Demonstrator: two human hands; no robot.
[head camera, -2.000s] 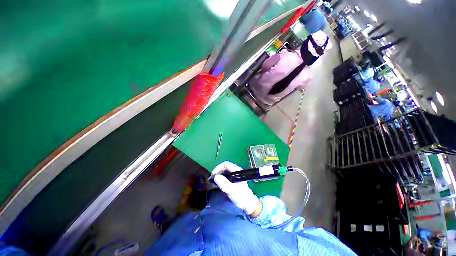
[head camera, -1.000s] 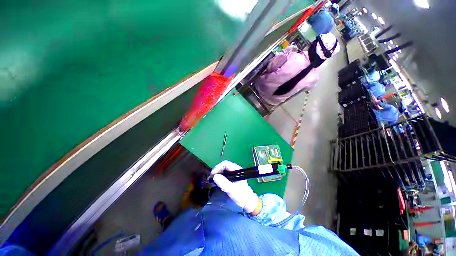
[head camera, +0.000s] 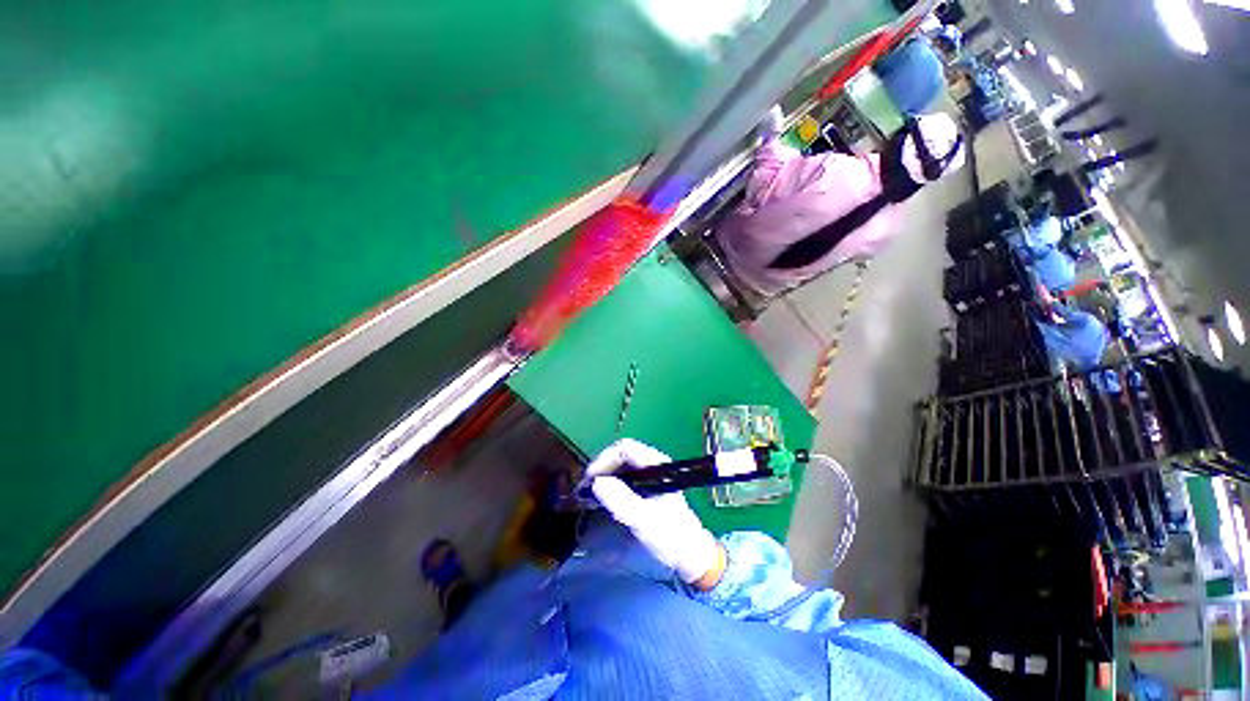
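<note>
My right hand (head camera: 647, 510), in a white glove, is closed around a long black electric screwdriver (head camera: 692, 474) with a white label and green tail end. Its tip end points left, in front of my blue smock; what is at the tip is too dark to tell. A clear hose loops from the tail. A clear plastic parts box (head camera: 728, 422) with small compartments lies on the green side table (head camera: 685, 349), partly behind the driver. A thin dark and silvery stick (head camera: 628, 397), possibly tweezers, lies left of it. My left hand is not visible.
The green line surface (head camera: 315, 123) with its pale edge fills the upper left. A red-wrapped post (head camera: 592, 271) stands at the table's corner. A person in pink (head camera: 809, 212) is beyond the table. A wire rack (head camera: 1049, 427) stands at right, across the aisle.
The view has shifted, so the table, box and post sit a little further right. The person in pink has an arm reaching toward the line. The right hand keeps hold of the driver.
</note>
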